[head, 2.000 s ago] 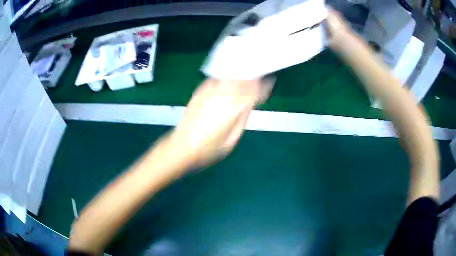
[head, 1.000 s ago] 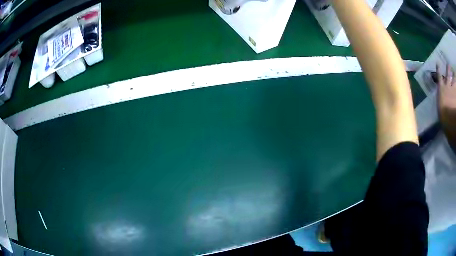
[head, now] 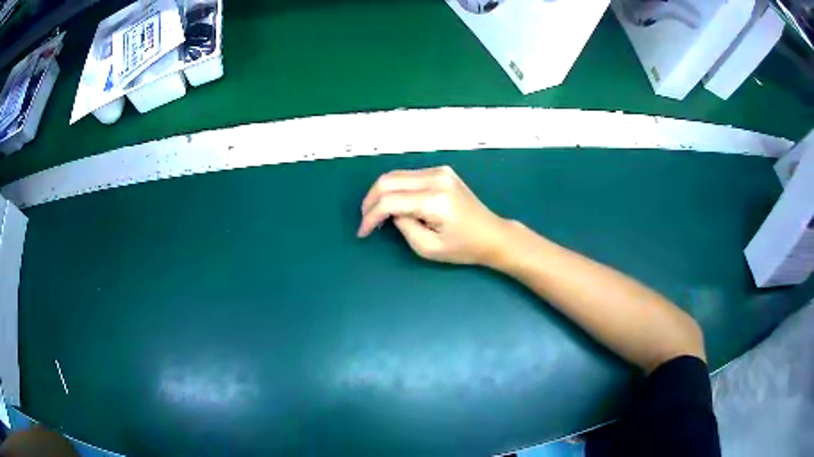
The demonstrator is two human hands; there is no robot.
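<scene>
My right hand (head: 428, 214) is over the green worktop, below the white strip, with fingers loosely bent and nothing in it. At the bottom left corner a blurred, cut-off patch of skin (head: 40, 442) shows, perhaps part of my left arm or hand; its fingers are hidden. A white blister tray (head: 147, 54) with a printed leaflet and a black coiled cord lies on the belt at upper left. A white retail box (head: 544, 45) with a dark device print lies at the top, right of centre.
Another filled tray (head: 27, 98) is at the far left. More white boxes (head: 687, 45) lie at the upper right, and others (head: 785, 232) at the right edge. White boxes (head: 9, 303) line the left edge. A scuffed white strip (head: 428, 132) crosses the green surface.
My right arm has come back from the boxes at the top right to the middle of the worktop. The other hand seen on a box at the right edge is gone from view.
</scene>
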